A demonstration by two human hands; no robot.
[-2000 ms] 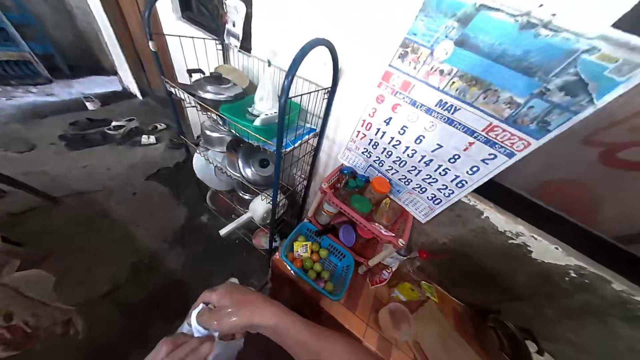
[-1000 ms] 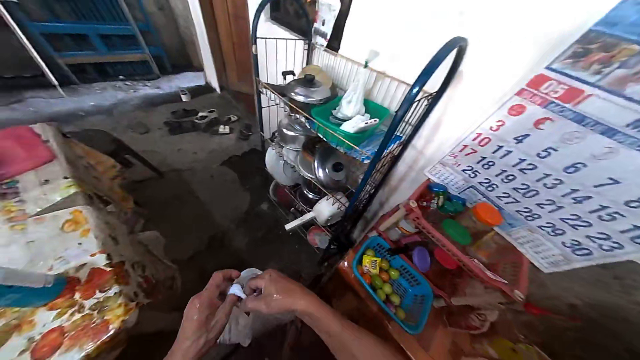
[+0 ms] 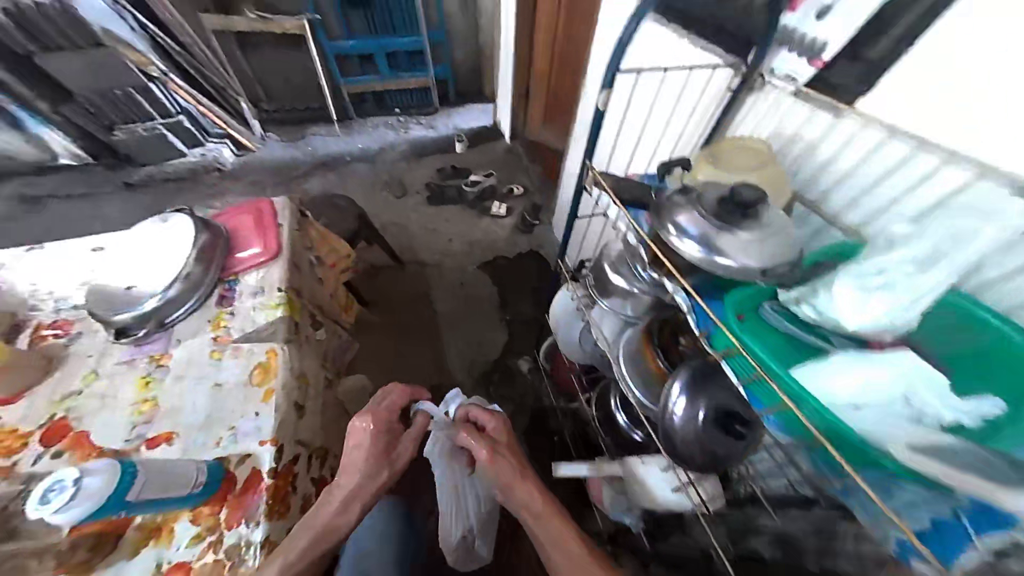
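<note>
A white translucent plastic bag [image 3: 464,504] hangs between my hands at the bottom centre, its lower part long and narrow. My left hand [image 3: 386,432] pinches a twisted end of the bag's top between thumb and fingers. On the other side of the top, my right hand [image 3: 488,444] grips the gathered plastic with curled fingers. What the bag contains cannot be made out.
At left, a table with a floral cover [image 3: 184,400] bears a metal basin [image 3: 196,272], a pink plastic lid [image 3: 248,236] and a teal-and-white bottle [image 3: 132,488]. At right, a wire rack holds a lidded pan [image 3: 724,232], pots and a green basin [image 3: 960,352]. Footwear [image 3: 480,182] lies on the floor.
The view has swung left, bringing in more of the table and the rack close by; the calendar and fruit basket are out of view. Both hands still hold the bag, which now hangs lengthwise below them.
</note>
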